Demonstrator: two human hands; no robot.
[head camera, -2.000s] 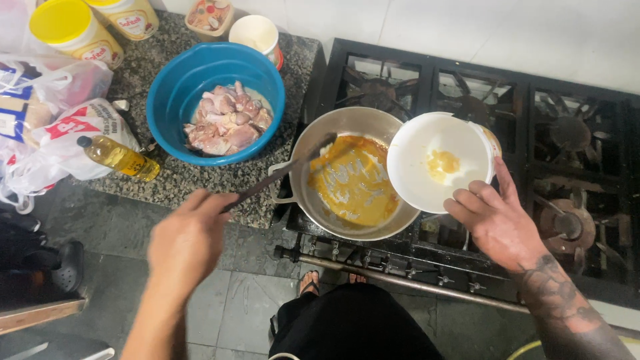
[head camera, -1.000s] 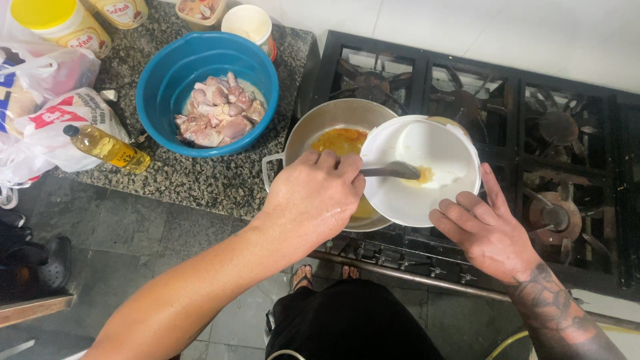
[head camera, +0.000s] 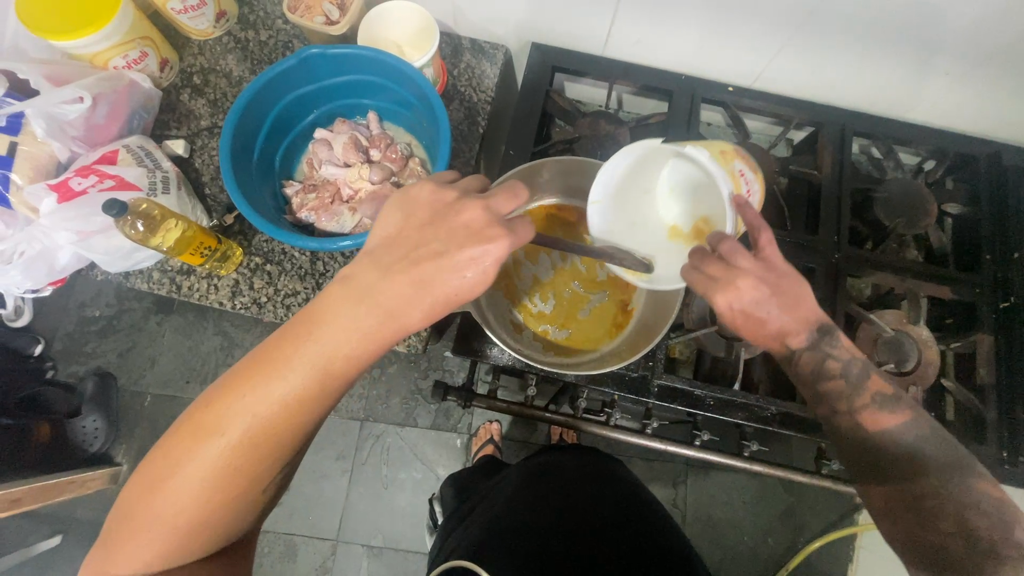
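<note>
My left hand (head camera: 448, 248) grips the handle of a dark spoon (head camera: 592, 250), whose tip is at the rim of a white plastic tub (head camera: 652, 204). My right hand (head camera: 756, 280) holds that tub tilted over the pot, its fingers on the rim and outer wall. A yellow smear clings inside the tub. Below both hands a wide metal pot (head camera: 576, 364) rests on the stove, with yellow-orange liquid and pale streaks (head camera: 568, 300) on its bottom. Left of the pot stands a blue plastic basin (head camera: 264, 112) of raw chicken pieces (head camera: 360, 168), partly behind my left hand.
The black gas stove (head camera: 760, 104) with cast grates extends right, a metal rail (head camera: 640, 436) along its front. On the granite counter (head camera: 192, 104) are an oil bottle (head camera: 176, 236), plastic bags (head camera: 104, 188), yellow-lidded tubs (head camera: 104, 40), a white tub (head camera: 398, 32) and a small food container (head camera: 324, 16).
My left hand has moved the spoon from the pot into the tub, then to the tub's rim. The tub in my right hand is now tipped further, showing its labelled side.
</note>
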